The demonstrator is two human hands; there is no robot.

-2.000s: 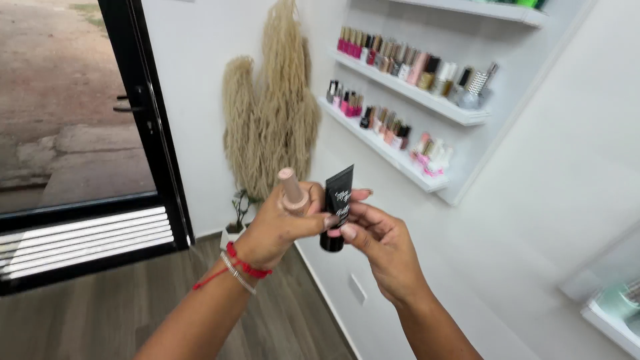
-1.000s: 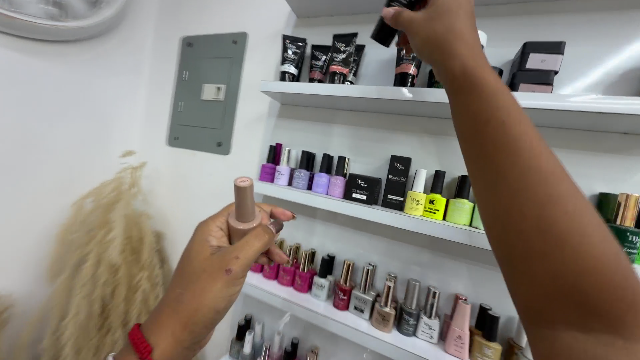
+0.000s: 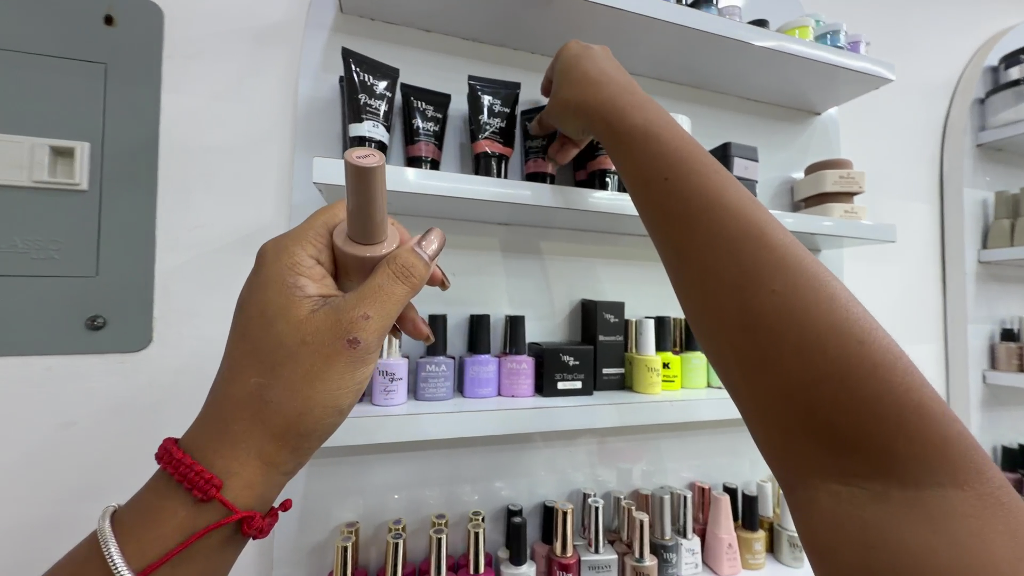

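My left hand [image 3: 320,312] holds a beige nail polish bottle [image 3: 366,208] upright between thumb and fingers, its cap toward me. On the upper shelf, my right hand [image 3: 578,100] reaches in with bent fingers at a black polygel tube [image 3: 539,144] with a pink band; whether it grips that tube cannot be told. To the left of it stand more black tubes, one with a coral band [image 3: 493,124], one with a dark pink band [image 3: 424,124] and a taller one with a white band [image 3: 370,100]. Other tubes are partly hidden behind my right wrist.
A white shelf [image 3: 512,420] below holds lilac and yellow polish bottles and black boxes [image 3: 602,344]. Another row of polish bottles [image 3: 597,540] stands at the bottom. A grey electrical panel [image 3: 76,304] is on the left wall. Another shelf [image 3: 640,36] overhangs my right hand.
Two seconds ago both hands were together, with a black tube between them. My right hand then lifted a dark item to the upper shelf and is now among the tubes. The view has swung toward the shelves.
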